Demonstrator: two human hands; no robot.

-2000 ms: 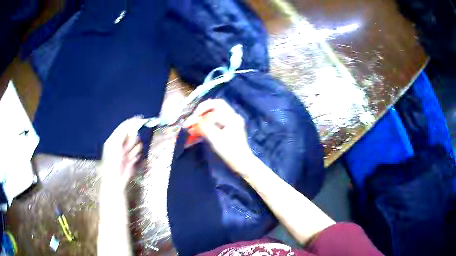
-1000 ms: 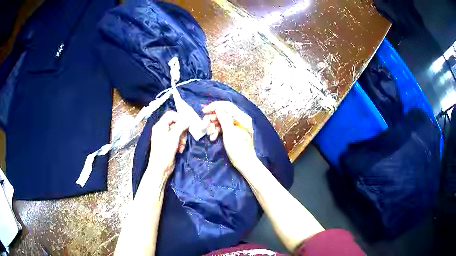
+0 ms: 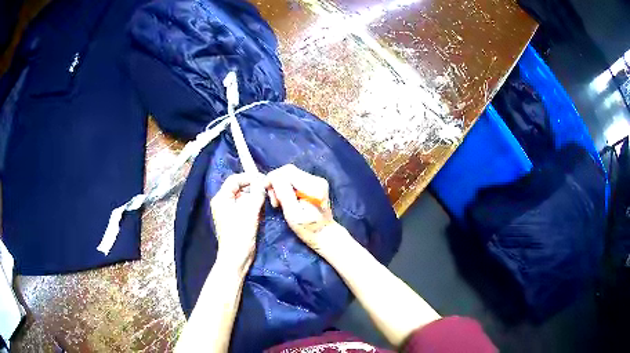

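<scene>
A puffy navy garment bundle [image 3: 304, 145] lies on the table, pinched near its upper part by a knotted whitish cloth strip [image 3: 240, 145]. One end of the strip hangs to the lower left; another runs down to my fingers. My left hand [image 3: 238, 210] and my right hand [image 3: 302, 203] meet over the bundle's shiny lining, fingertips pinching the strip's end between them. A small orange item [image 3: 309, 198] sits in my right palm, mostly hidden by the fingers.
A flat matte navy garment [image 3: 72, 165] lies at the left, with a short pale mark on it. A white angular sheet [image 3: 8, 296] is cut off at the left edge. Beyond the worn brown table's [image 3: 414, 89] right edge is a blue bin [image 3: 483, 165] with navy garments [image 3: 546, 234].
My left hand has let go of the strip's hanging end and joined my right over the bundle. The strip end between them now looks narrower. The view has shifted, so the bundle sits further left.
</scene>
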